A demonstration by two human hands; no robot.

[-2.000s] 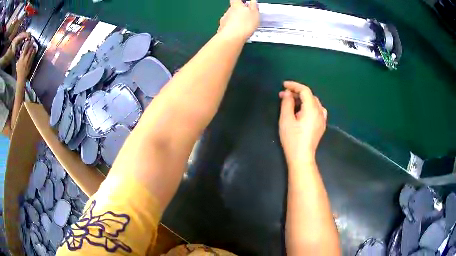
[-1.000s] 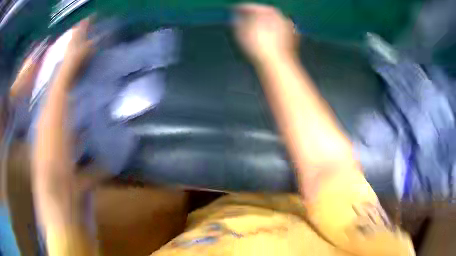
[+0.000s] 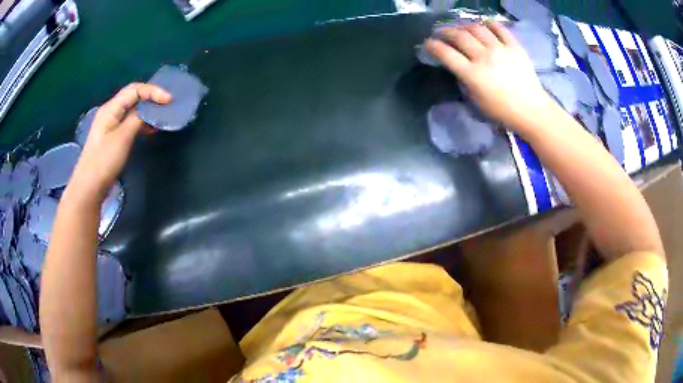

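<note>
My left hand [image 3: 123, 123] holds a flat grey oval end cap [image 3: 174, 97] over the dark bench, thumb on its face. My right hand [image 3: 490, 71] is over a grey cap [image 3: 433, 52] at the near edge of the right pile, fingers bent onto it; the hand partly hides the cap. Another cap [image 3: 460, 129] lies flat on the bench just below my right hand. Loose caps lie in a left pile [image 3: 45, 213] and a right pile [image 3: 577, 86].
The shiny dark bench [image 3: 299, 149] lies between the piles. A blue and white printed sheet [image 3: 636, 97] is under the right pile. Green belt [image 3: 135, 37] runs beyond, with a white housing [image 3: 37, 56] at far left. Cardboard cartons [image 3: 176, 348] stand against the bench.
The view has swung from the belt and housing to the bench. My left hand has left the housing and now holds a cap. My right hand has moved onto a cap at the right pile.
</note>
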